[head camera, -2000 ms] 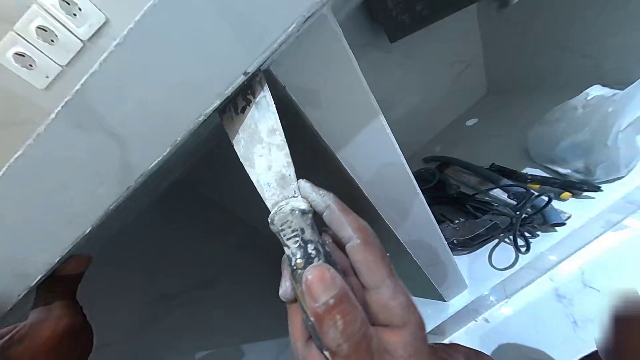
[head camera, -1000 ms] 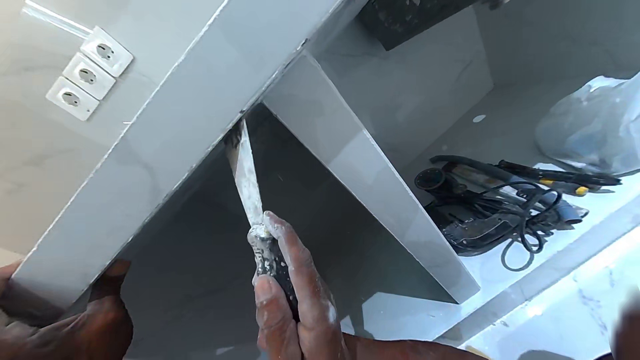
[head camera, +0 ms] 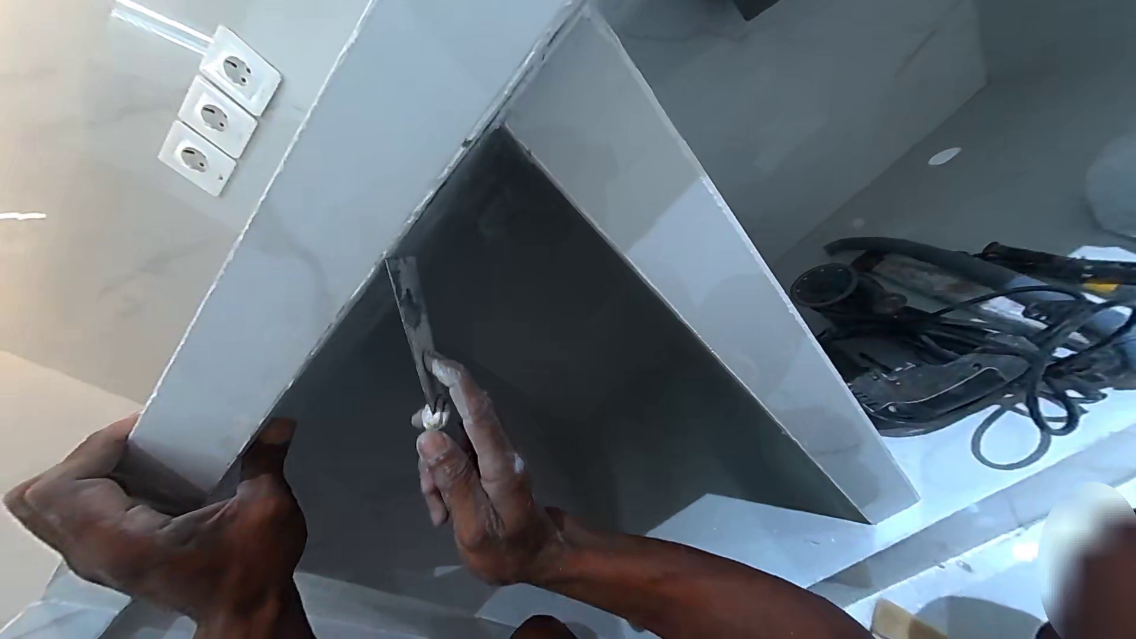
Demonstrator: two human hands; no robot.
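My right hand (head camera: 488, 479), dusted with white, holds a putty knife (head camera: 414, 319) by its handle. The blade's tip meets the lower edge of a pale grey tiled front panel (head camera: 328, 195), where the dark opening below begins. Seen nearly edge-on, the blade is smeared with residue. My left hand (head camera: 186, 524) grips the lower left end of that panel, with the thumb and fingers on either side of it. A slanting upright divider panel (head camera: 701, 257) meets the front panel to the right of the blade.
Three wall sockets (head camera: 213, 115) are set in the tiled wall at upper left. A corded power tool (head camera: 941, 382) with a coiled black cable (head camera: 1034, 408) lies right of the divider. Part of a translucent plastic bag (head camera: 1114, 186) shows at the right edge. A blurred shape fills the lower right corner.
My right hand has moved the putty knife down along the panel's edge, away from the corner with the divider. My left hand stays at the panel's lower end.
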